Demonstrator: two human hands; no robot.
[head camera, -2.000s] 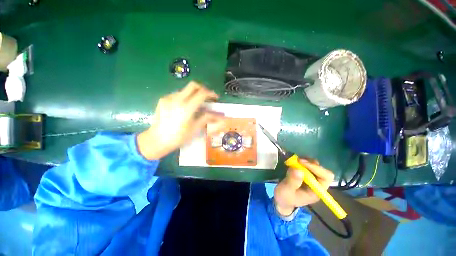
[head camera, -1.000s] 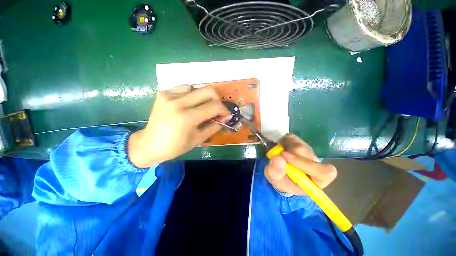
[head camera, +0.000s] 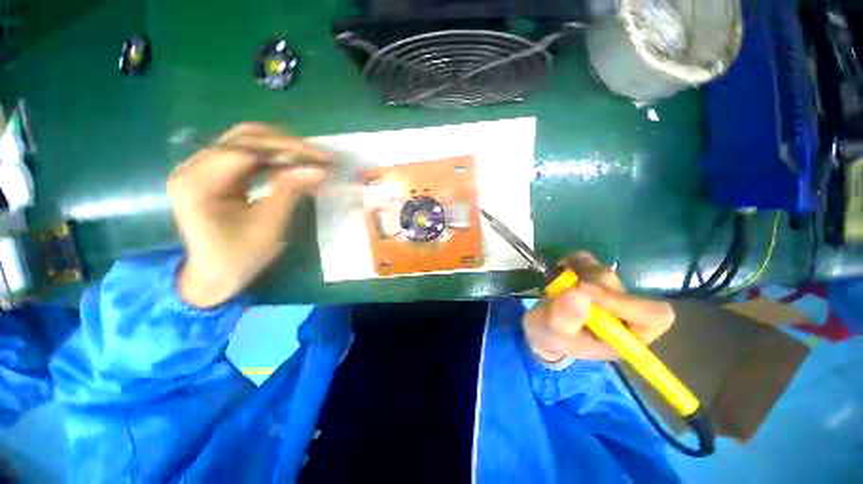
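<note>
The round black circuit board (head camera: 422, 219) with a yellow centre sits in the seat of the orange-brown square jig (head camera: 391, 255), which lies on a white paper sheet (head camera: 511, 180). My right hand (head camera: 596, 317) grips the yellow soldering iron (head camera: 643, 364) like a pen; its metal tip is beside the jig's right edge, apart from the board. My left hand (head camera: 237, 208) is raised left of the jig, blurred by motion, with slim dark tweezers (head camera: 260, 151) between the fingers. The tweezers' tips are too blurred to make out.
Two more round boards (head camera: 276, 64) (head camera: 135, 55) lie at the back left. A fan with a spiral wire guard (head camera: 454, 71) is behind the jig, with a whitish tin (head camera: 634, 61) to its right. A blue soldering station (head camera: 757, 123) stands at the right.
My left hand has moved left and away from the board, uncovering it. The iron's tip has moved off the board to the right. The camera view has shifted slightly.
</note>
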